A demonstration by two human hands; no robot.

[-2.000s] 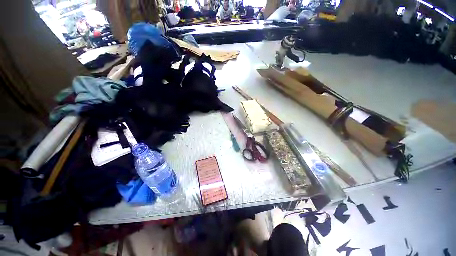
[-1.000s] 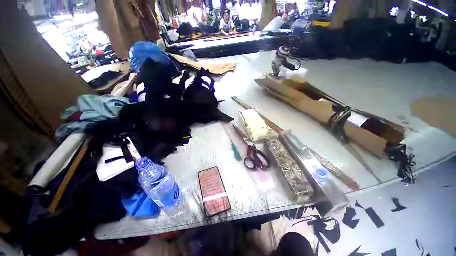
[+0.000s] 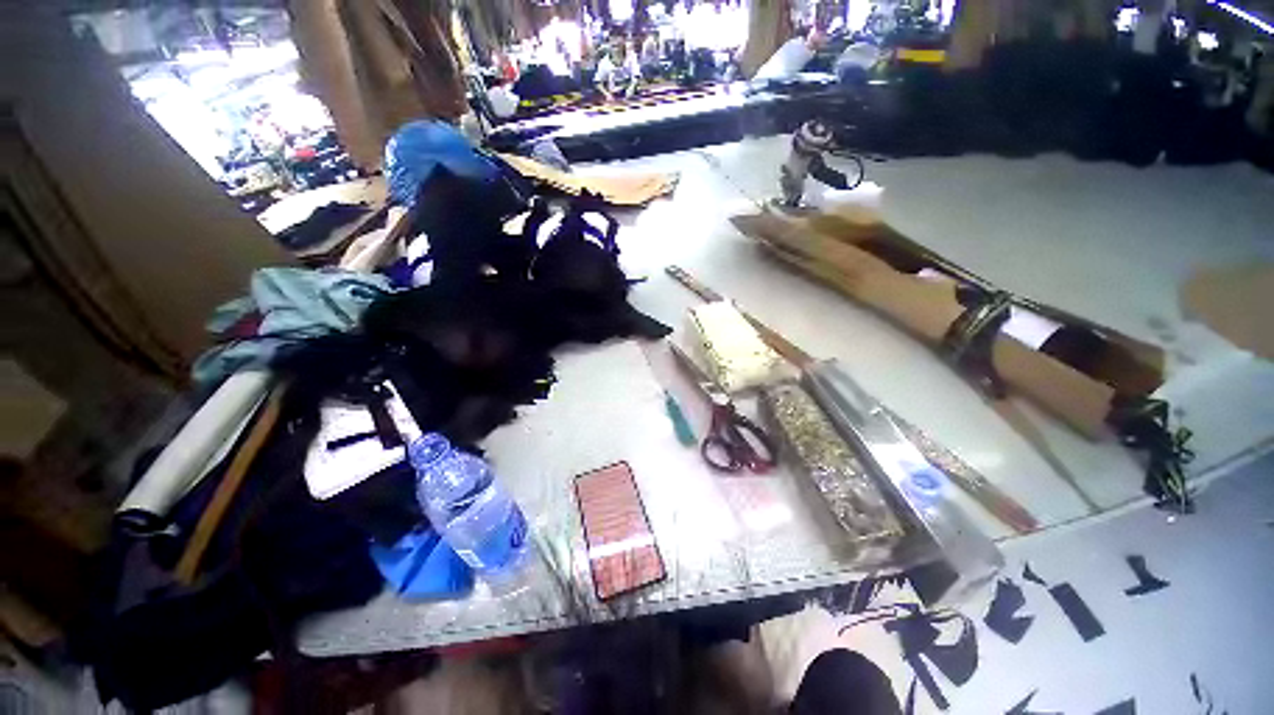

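Note:
No hand of mine can be made out; below the table's front edge there are only dim, blurred shapes. A smartphone [image 3: 619, 531] with a lit pinkish-red screen lies flat near the front edge of the pale table [image 3: 559, 475]. A clear water bottle [image 3: 472, 511] with a blue label is left of it. Dark red-handled scissors [image 3: 736, 440] lie right of the phone, beside a small teal-handled tool [image 3: 679, 419]. A speckled bar [image 3: 831, 468] in clear film lies further right, next to a long transparent box [image 3: 908, 482]. A pale yellow block [image 3: 729, 347] is above the scissors.
Black cloth [image 3: 475, 307] heaps at the left, with blue-green cloth [image 3: 301, 314] and a white roll [image 3: 196, 450]. A tied brown card bundle [image 3: 894, 296] lies at right. A grey-white machine [image 3: 806, 165] stands behind. Black scraps [image 3: 1076, 610] lie on the floor. People are far back.
The view has shifted a little, so the table things appear slightly further right. The objects keep their places on the table.

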